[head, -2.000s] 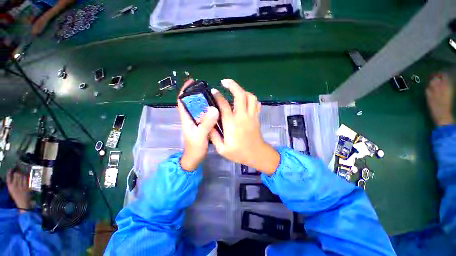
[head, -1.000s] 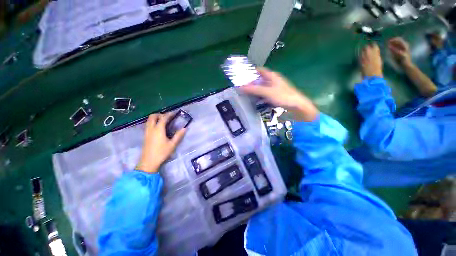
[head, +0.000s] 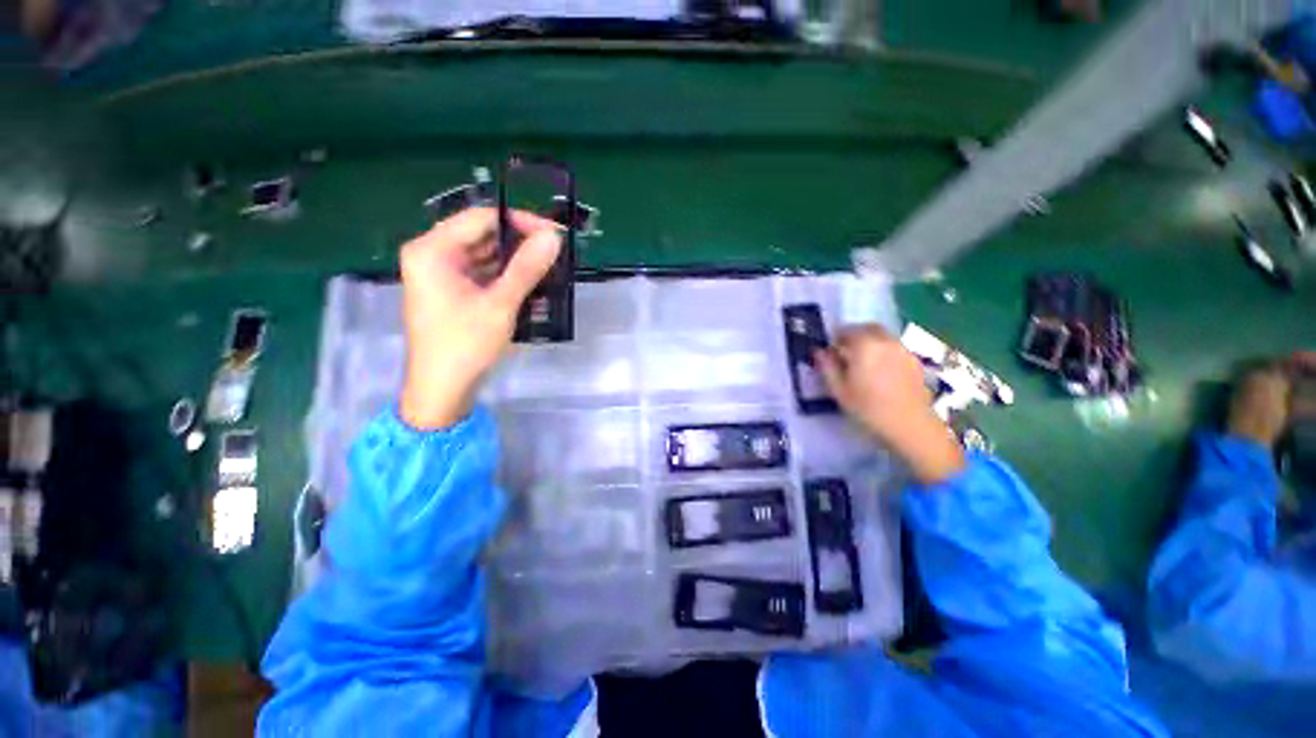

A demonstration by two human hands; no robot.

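Observation:
My left hand (head: 469, 296) holds a black phone housing (head: 543, 310) upright between thumb and fingers above the upper left of the translucent tray (head: 577, 541). The housing's window end points away from me. My right hand (head: 878, 382) is at the tray's upper right, its fingers on another black phone housing (head: 804, 346); it is blurred, and whether it grips the housing cannot be told. Three housings lie crosswise in the tray's middle column, one of them here (head: 729, 516). One more housing (head: 833, 548) lies lengthwise at the right.
Boards with screens (head: 235, 490) lie left of the tray. White loose parts (head: 960, 378) lie at its right, with a dark pile of parts (head: 1080, 339) beyond. A slanting grey post (head: 1046, 144) stands at the upper right. Another person's hand (head: 1267, 399) is at the far right.
My left hand has raised the housing off the tray. My right hand has come back from beyond the tray without the bright, blurred item, and a dark pile now shows at the right. The view has turned.

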